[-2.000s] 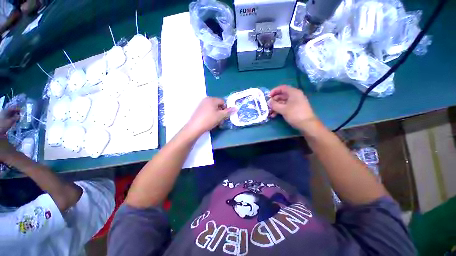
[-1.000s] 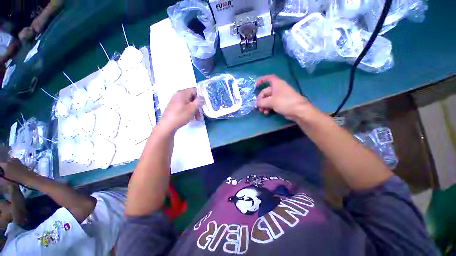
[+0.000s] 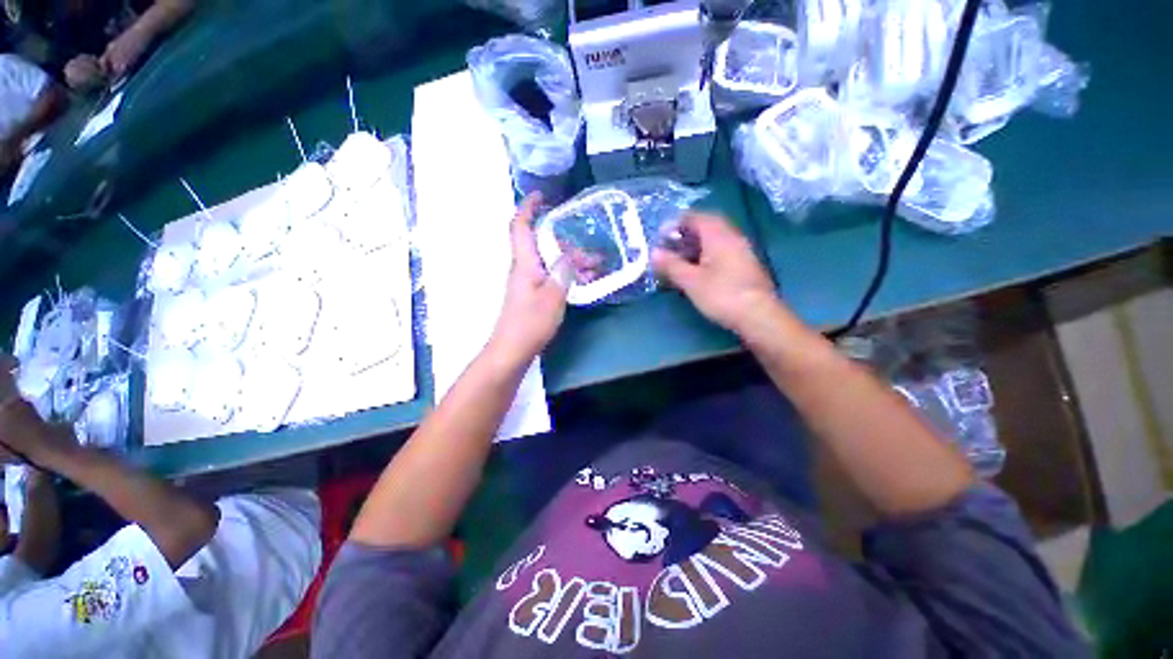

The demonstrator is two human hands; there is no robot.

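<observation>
A white front frame (image 3: pixel 625 237) with a large window is in front of me, over the green bench. A crinkly clear plastic bag (image 3: pixel 663 200) is at its right side. My left hand (image 3: pixel 538 277) holds the frame by its left edge, with fingers showing through the window. My right hand (image 3: pixel 711 268) has its fingers closed on the right end of the clear bag. Whether the frame is still partly inside the bag is hard to tell.
The screw feeder (image 3: pixel 647 77) stands beyond my hands, with an upright clear bag (image 3: pixel 525 110) left of it. Bagged frames (image 3: pixel 900 142) lie right, behind a black cord (image 3: pixel 888 232). Left are a white paper strip (image 3: pixel 453 193) and rows of white housings (image 3: pixel 290 309). Another person's arm (image 3: pixel 116 483) is at left.
The frame moved left, then slightly back right, and is now lifted and tilted. My left hand's fingers have moved into its window. My right hand has the bag stretched to the right.
</observation>
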